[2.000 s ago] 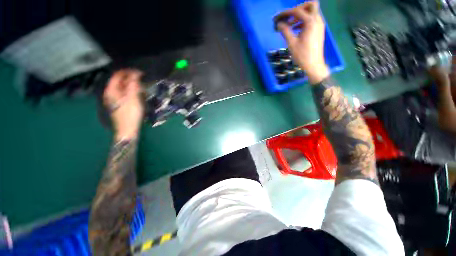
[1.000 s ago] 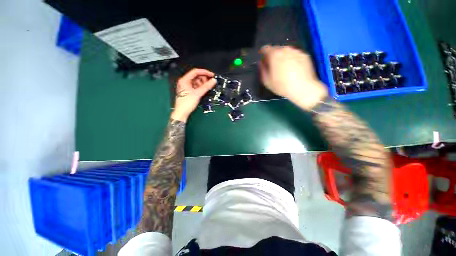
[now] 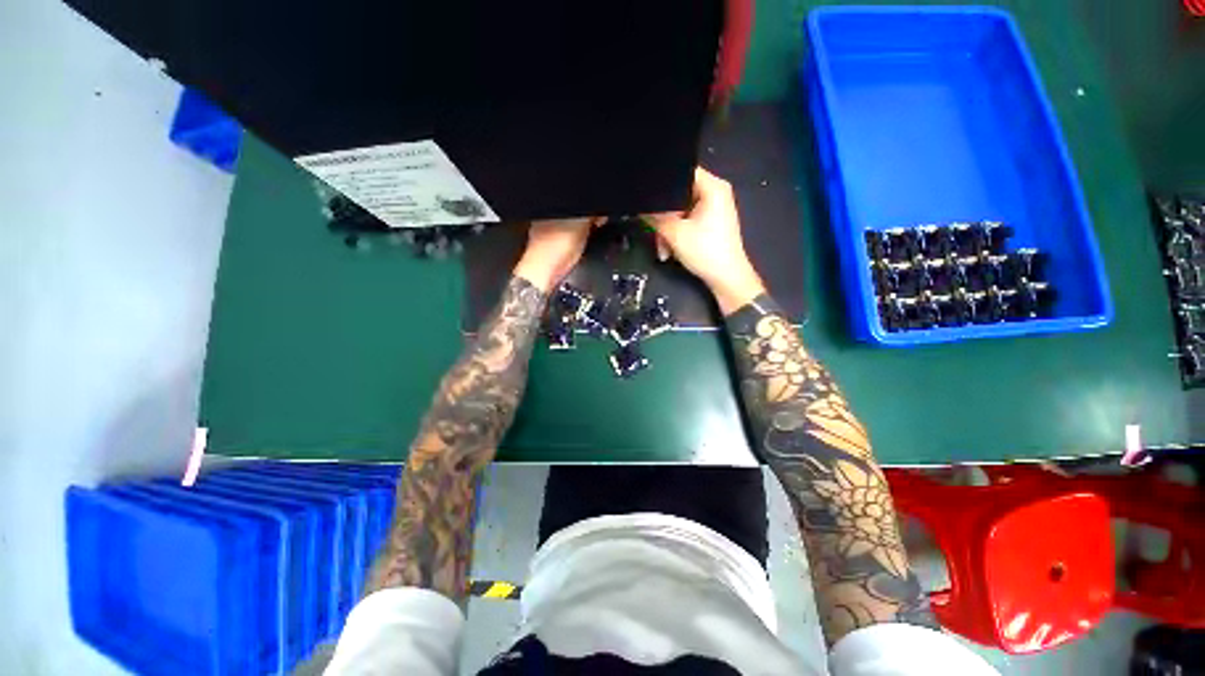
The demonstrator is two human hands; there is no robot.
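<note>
Several small black modules with silvery edges (image 3: 628, 320) lie loose at the front of the black mat (image 3: 766, 238). My left hand (image 3: 558, 247) is behind them, at the front edge of the big black machine (image 3: 529, 93), its fingertips hidden under it. My right hand (image 3: 702, 235) is at the same edge to the right, its fingertips partly hidden. A small dark thing shows between the hands; I cannot tell whether either holds it. A blue bin (image 3: 958, 119) at the right holds rows of black modules (image 3: 954, 275) at its near end.
A white label (image 3: 401, 185) is on the machine. A pile of small black parts (image 3: 436, 239) lies below it. More modules (image 3: 1185, 271) lie at the far right. Nested blue bins (image 3: 172, 568) stand left below the green bench (image 3: 330, 383). A red stool (image 3: 1051, 571) is at lower right.
My right hand has moved left from the blue bin to the machine. My left hand has left the loose modules and now reaches under the machine's edge. The view has shifted.
</note>
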